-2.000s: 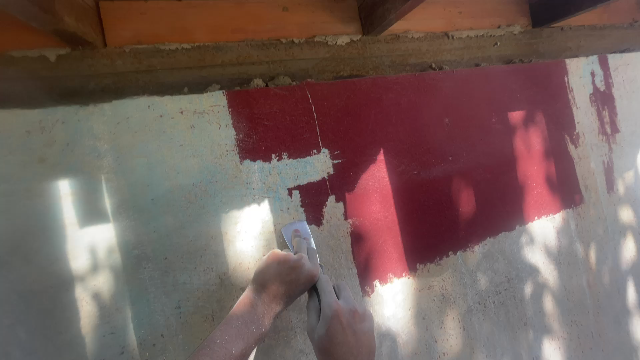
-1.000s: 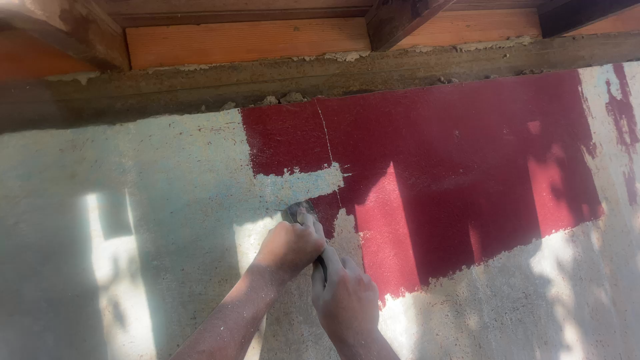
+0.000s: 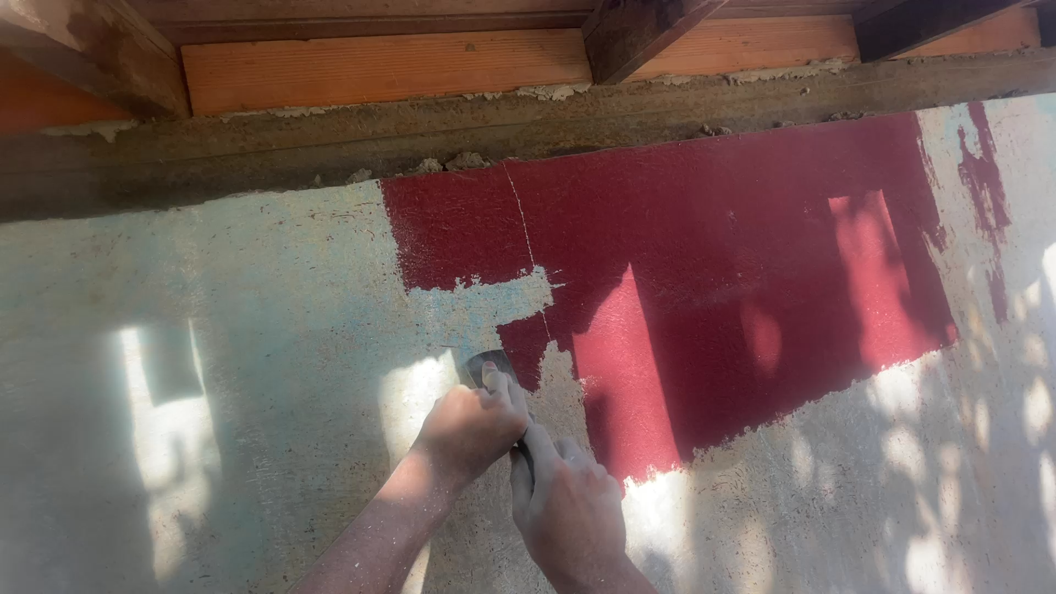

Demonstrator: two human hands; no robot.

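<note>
A scraper with a flat metal blade point(image 3: 487, 363) lies against the wall at the ragged left edge of the dark red paint point(image 3: 742, 272). My left hand point(image 3: 472, 422) grips it near the blade, a finger pressed on the metal. Below and to the right, my right hand point(image 3: 569, 503) is closed around the dark handle point(image 3: 524, 458). Left of the red stands pale, bluish bare wall point(image 3: 289, 330), and a pale strip point(image 3: 487, 304) cuts into the red above the blade. A thin crack runs down through the red. Pale specks dot my left forearm.
Along the top of the wall runs a rough ledge point(image 3: 272, 148) with crumbs of mortar. Above it are orange boards point(image 3: 388, 66) and dark wooden beams point(image 3: 639, 37). Thin red streaks point(image 3: 982, 181) remain at the far right. Patches of sunlight fall across the wall.
The red tongue beside the blade was larger two seconds ago on its lower side than one second ago. Both hands have kept their hold on the scraper while shifting along the paint's edge.
</note>
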